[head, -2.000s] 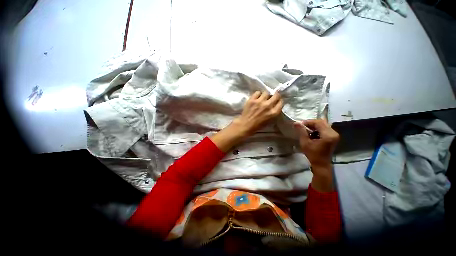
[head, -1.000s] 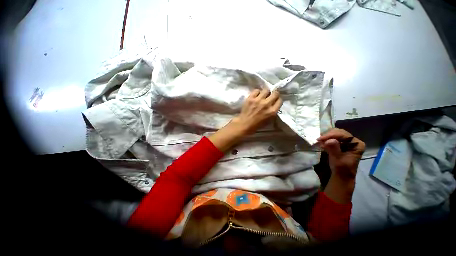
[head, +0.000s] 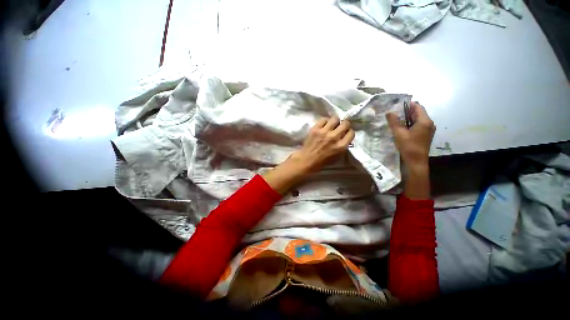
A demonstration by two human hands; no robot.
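The off-white jacket [head: 250, 125] lies bunched over the table's front edge and my lap, its collar [head: 147, 156] at the left. My left hand [head: 326, 142] pinches the cloth near the middle right. A stiff band like a cuff [head: 378, 174], with a dark button, sticks out below right of it. My right hand [head: 412, 128] is over the jacket's right end, closed around the dark thread snips [head: 407, 114], whose tip pokes out at the top. Whether its fingers also touch the cloth is hard to tell. Dark buttons [head: 295, 193] line the placket below my left forearm.
The white worktable [head: 94, 94] spans the view. Other pale garments [head: 406, 22] lie at its far right. On the lower surface at the right, a blue-edged card [head: 497, 215] lies partly under a crumpled grey-green garment [head: 540, 219].
My right hand has let go of the band's end and moved up and slightly left, to the jacket's upper right corner. The band now hangs loose. My left hand has kept its hold.
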